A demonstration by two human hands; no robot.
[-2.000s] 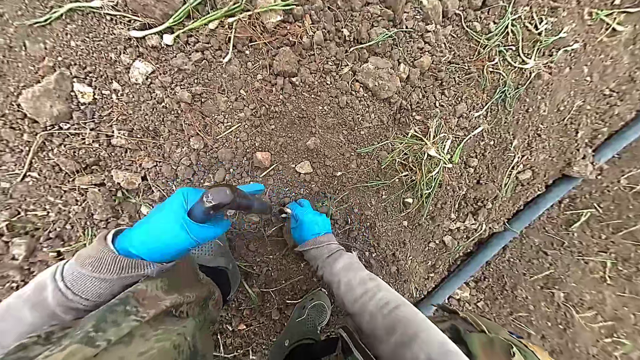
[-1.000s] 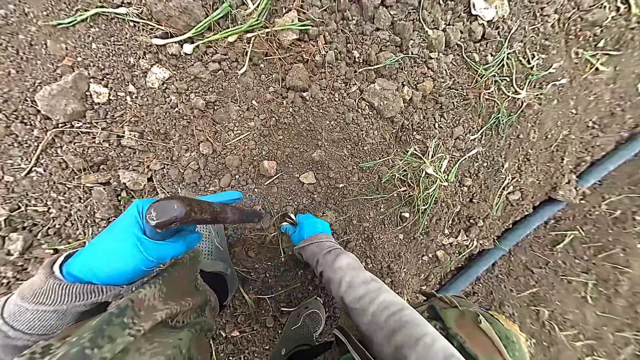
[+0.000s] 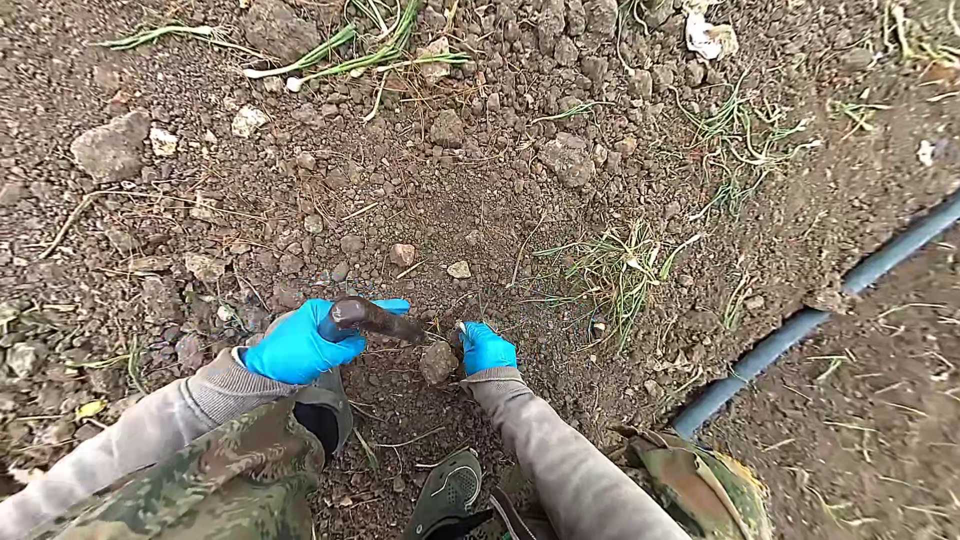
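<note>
My left hand (image 3: 304, 346), in a blue glove, is closed round a dark curved hand tool (image 3: 371, 317) whose tip points right, toward the soil between my hands. Just right of that tip, my right hand (image 3: 484, 349), also gloved in blue, is low against the ground. A small pale bit shows at its fingertips, too small to name. A brown clod (image 3: 438, 362) lies between the two hands. To the right of my right hand is a clump of thin green-and-white bulb plants (image 3: 619, 274), like young onions.
More onion-like plants (image 3: 352, 60) lie at the top, others (image 3: 739, 139) at upper right. A grey-blue pipe (image 3: 780, 349) runs diagonally at the right. Stones (image 3: 112, 146) dot the rough soil. My shoes (image 3: 446, 491) and camouflage-clad knees are at the bottom.
The tool in my left hand has gone from lying over the hand two seconds ago, to raised further left, to near my right hand again. A clod now shows between the hands.
</note>
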